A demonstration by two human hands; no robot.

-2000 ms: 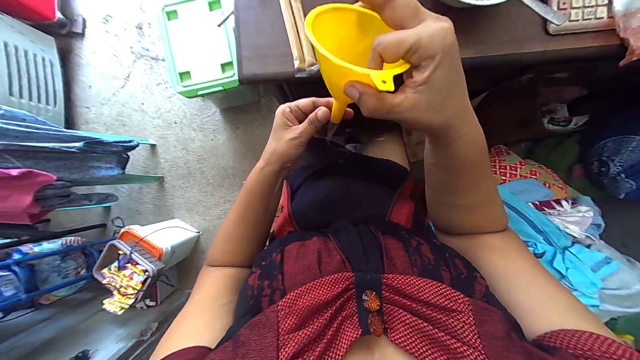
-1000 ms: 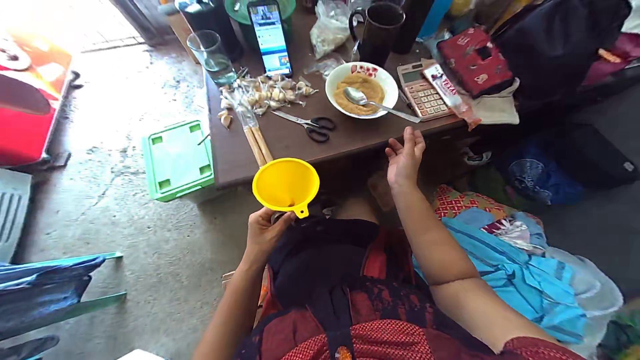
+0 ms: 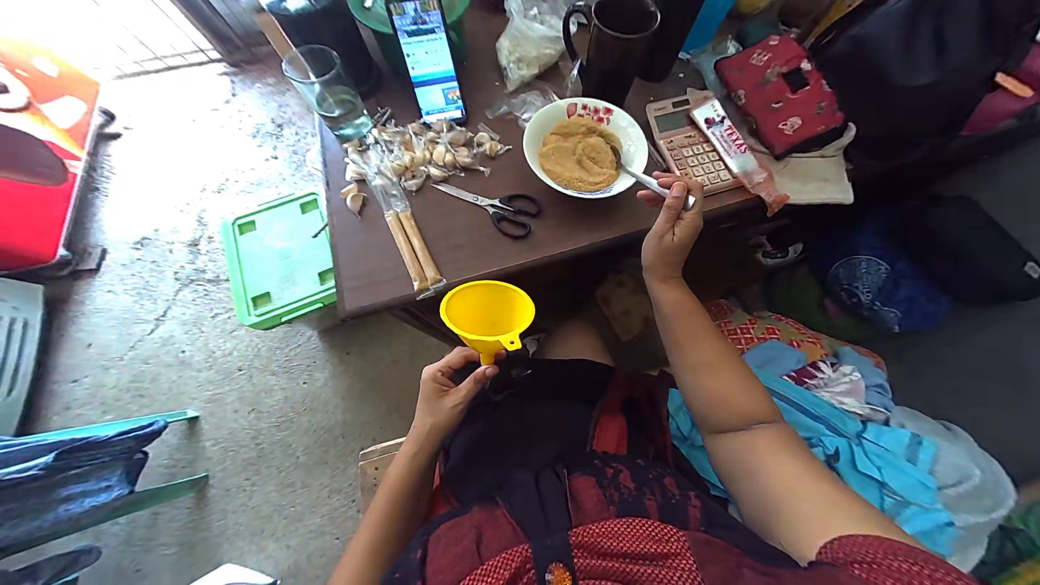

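Note:
My left hand [image 3: 453,390] pinches the spout of a yellow plastic funnel [image 3: 487,313], held upright over my lap, just off the table's front edge. My right hand [image 3: 673,223] grips the handle of a metal spoon [image 3: 650,180]; its tip sits in light brown powder [image 3: 578,154] in a floral bowl [image 3: 561,185]. Left of the bowl lie black-handled scissors [image 3: 510,213], blades pointing left. Two narrow plastic tubes filled with brown powder [image 3: 412,248] rest near the table edge. Behind them is a heap of garlic cloves [image 3: 439,154], with clear plastic among them.
On the dark table [image 3: 471,244] stand a glass [image 3: 325,89], a phone [image 3: 428,61], a dark mug [image 3: 620,41], a calculator [image 3: 691,150] and a red patterned pouch [image 3: 780,93]. A green-lidded box [image 3: 280,256] is on the floor at left, blue cloth [image 3: 853,463] at right.
My right hand was on the funnel, then off it with no spoon, and now holds the spoon at the bowl. My left hand still holds the funnel. The view has tilted toward the table.

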